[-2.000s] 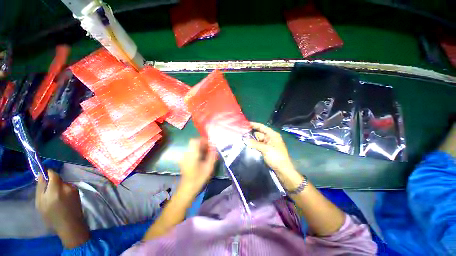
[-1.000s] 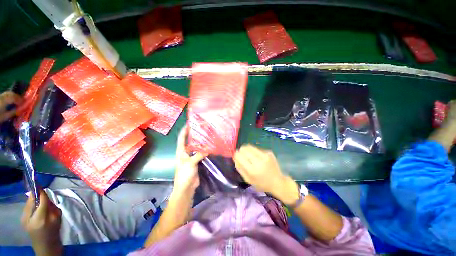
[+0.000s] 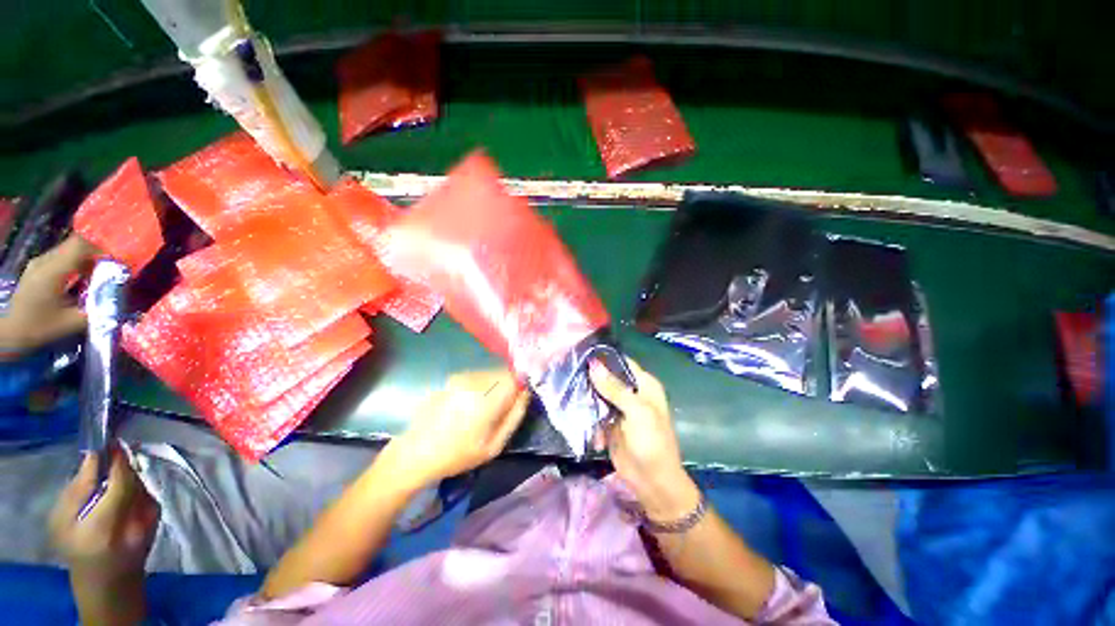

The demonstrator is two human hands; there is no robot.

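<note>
A red bubble bag (image 3: 507, 269) is held tilted in front of me, its closed end pointing to the upper left. A dark, shiny antistatic bag (image 3: 572, 389) sits partly inside it, its crumpled end sticking out at the lower opening. My right hand (image 3: 642, 428), with a silvery band on the wrist, grips that dark end. My left hand (image 3: 471, 419) is at the lower left edge of the red bag, fingertips pinching there. What lies inside the red bag is hidden.
A fanned pile of red bubble bags (image 3: 263, 294) lies at left. Dark antistatic bags (image 3: 734, 287) lie at right. A wrapped post (image 3: 263, 98) slants at upper left. Beyond the pale edge strip (image 3: 783, 196), the green belt carries red packs (image 3: 636, 116). At left, another person's hands hold a shiny bag (image 3: 100, 355).
The red bag has turned from upright to tilted left. My right hand now grips the dark end, bunched at the opening. The neighbour's hand at left has moved inward. The right neighbour's hand has left view.
</note>
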